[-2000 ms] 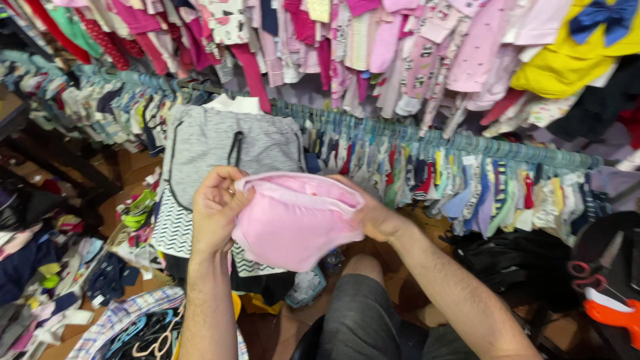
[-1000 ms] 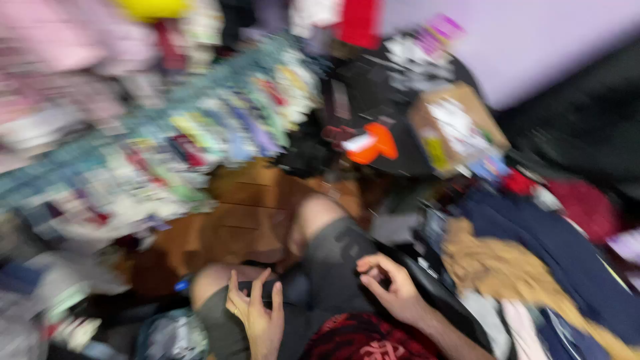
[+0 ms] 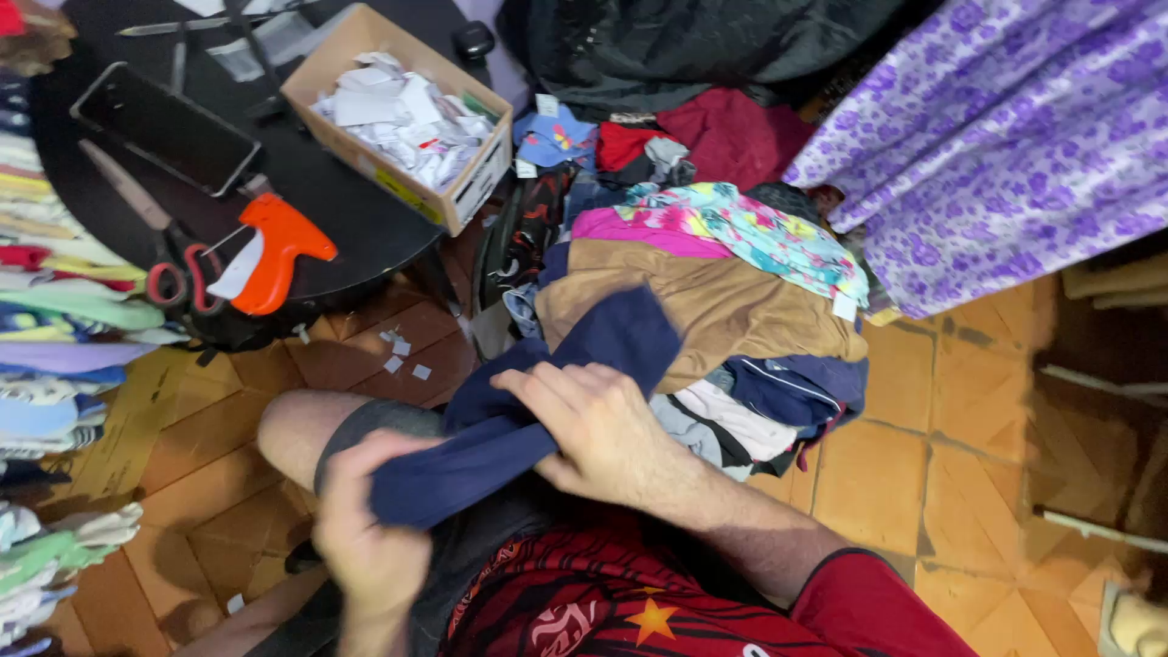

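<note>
A navy blue cloth garment (image 3: 493, 456) is stretched between my two hands above my lap. My left hand (image 3: 374, 529), somewhat blurred, grips its lower left end. Higher and to the right, my right hand (image 3: 593, 420) is closed around the garment's middle, and a blurred part of the cloth sticks up beyond the fingers. Just past it lies a pile of folded and loose clothes, with a brown garment (image 3: 712, 301) and a floral turquoise one (image 3: 757, 237) on top. What kind of garment I hold cannot be told.
A round black table (image 3: 365, 260) at upper left bears scissors (image 3: 146, 210), an orange tagging gun (image 3: 278, 255), a phone (image 3: 164, 128) and a cardboard box (image 3: 493, 169) of paper tags. Hanging clothes (image 3: 55, 310) line the left edge. A purple floral curtain (image 3: 1013, 146) hangs at upper right.
The pink garment held two seconds ago is out of my hands, which were without it one second ago. Both hands now hold the navy garment. The view has swung right.
</note>
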